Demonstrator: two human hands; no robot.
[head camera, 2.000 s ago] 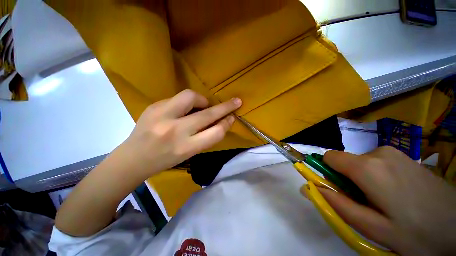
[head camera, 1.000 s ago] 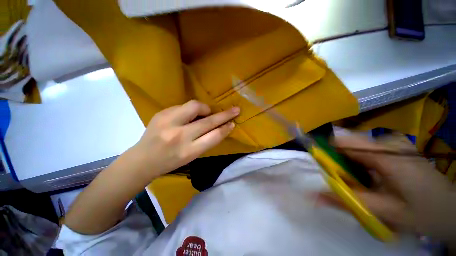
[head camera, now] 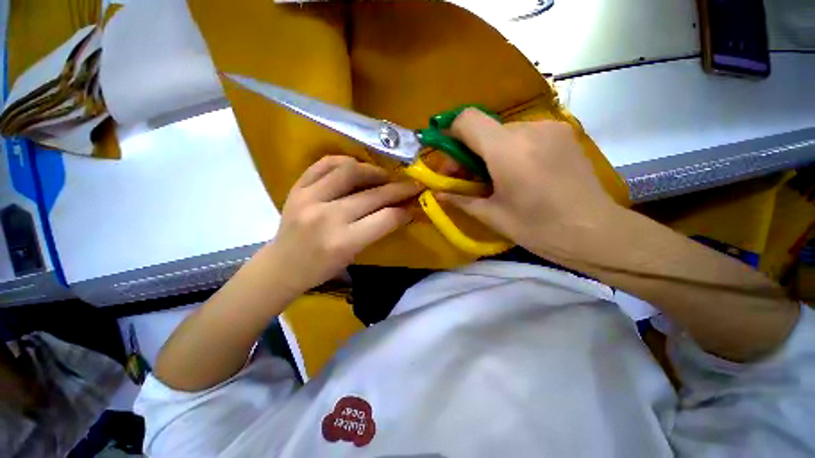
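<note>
The mustard-yellow garment panel (head camera: 429,54) lies over the table's front edge, its lower part near my lap. My left hand (head camera: 344,210) rests on it with fingertips pressed at the fabric near the middle. My right hand (head camera: 527,174) holds the shears (head camera: 357,125) by the green and yellow handles. The silver blades look closed and point to the upper left, above my left hand. My right hand is beside my left fingertips and covers most of the pocket flap and its seam lines. Whether my right fingers also touch the fabric cannot be told.
Fanned white and yellow cut pieces (head camera: 67,98) lie at the left of the white table (head camera: 170,206). A smartphone (head camera: 735,36) lies at the upper right. Yellow fabric (head camera: 724,215) shows below the table edge at right. Another person's clothing (head camera: 54,394) shows at lower left.
The shears have swung from pointing into the pocket area to lying across the panel, pointing left. My right hand has moved up and left, next to my left hand, which stays on the fabric.
</note>
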